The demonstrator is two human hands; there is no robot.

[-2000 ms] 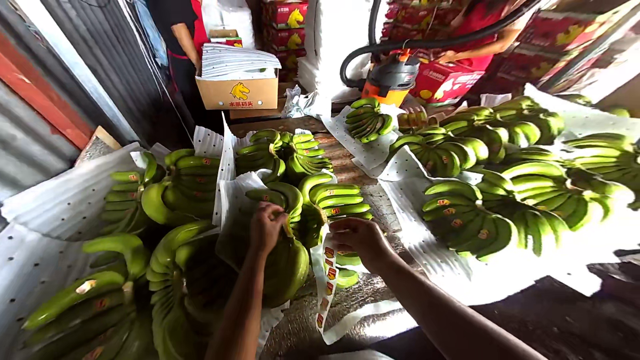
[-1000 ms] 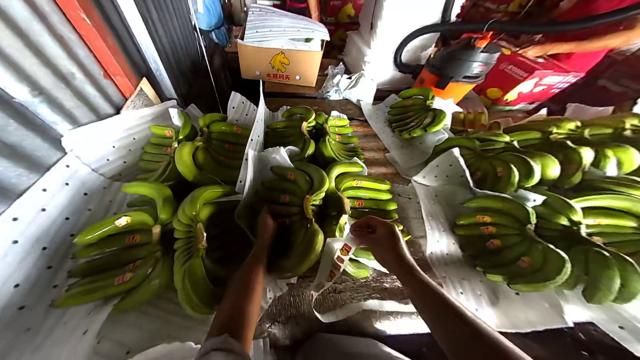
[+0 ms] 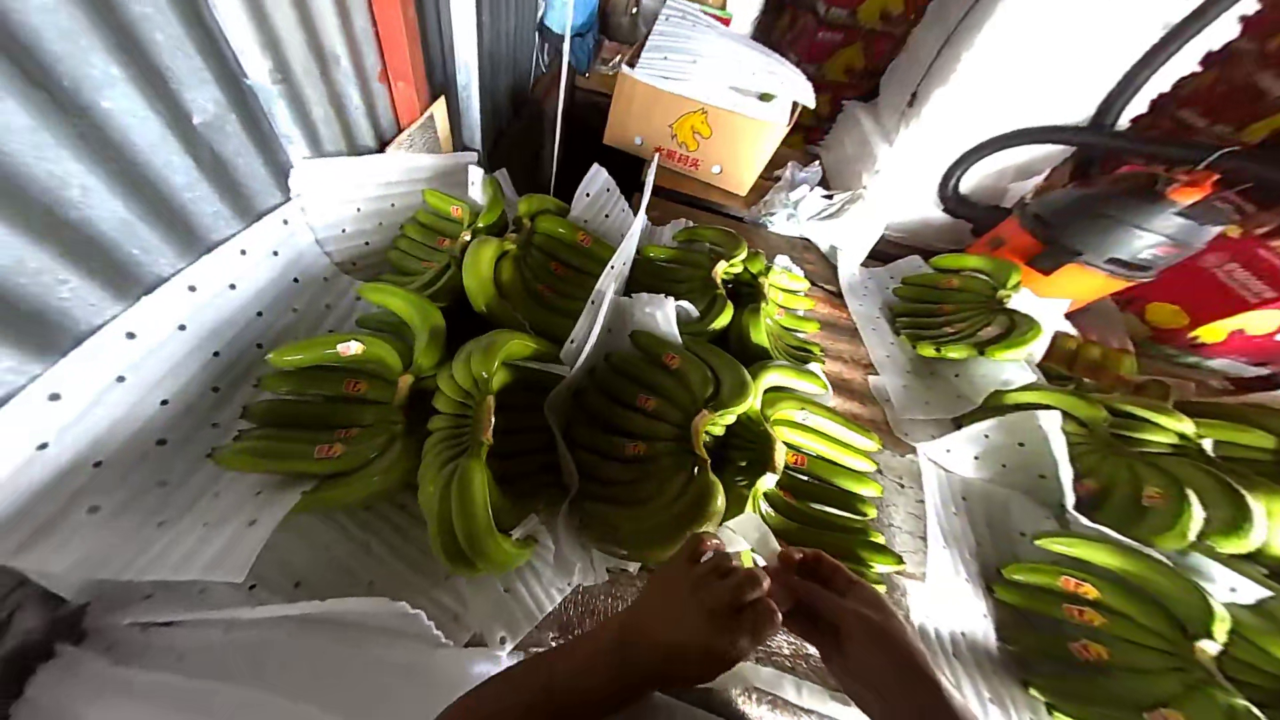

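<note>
My left hand [image 3: 700,605] and my right hand [image 3: 835,610] are close together at the bottom centre, below the green banana hands. Both pinch a small piece of white backing paper [image 3: 748,540] between their fingertips. Just above my left hand, a green banana hand [image 3: 640,440] bears several red stickers and leans on a sheet of white perforated foam. To its right is another green banana hand [image 3: 825,460], in brighter light, with a red sticker. At the left, a banana hand [image 3: 335,410] also carries stickers. How much of the strip lies within my hands is hidden.
A cardboard box [image 3: 690,130] with foam sheets stands at the back. An orange and black vacuum [image 3: 1100,230] with a black hose is at the back right. More bananas [image 3: 1110,620] lie on foam at right. A corrugated metal wall [image 3: 130,150] borders the left.
My left hand has left the central banana hand and come beside my right hand, below the bananas. The long sticker strip seen earlier is now mostly out of sight. The view has turned.
</note>
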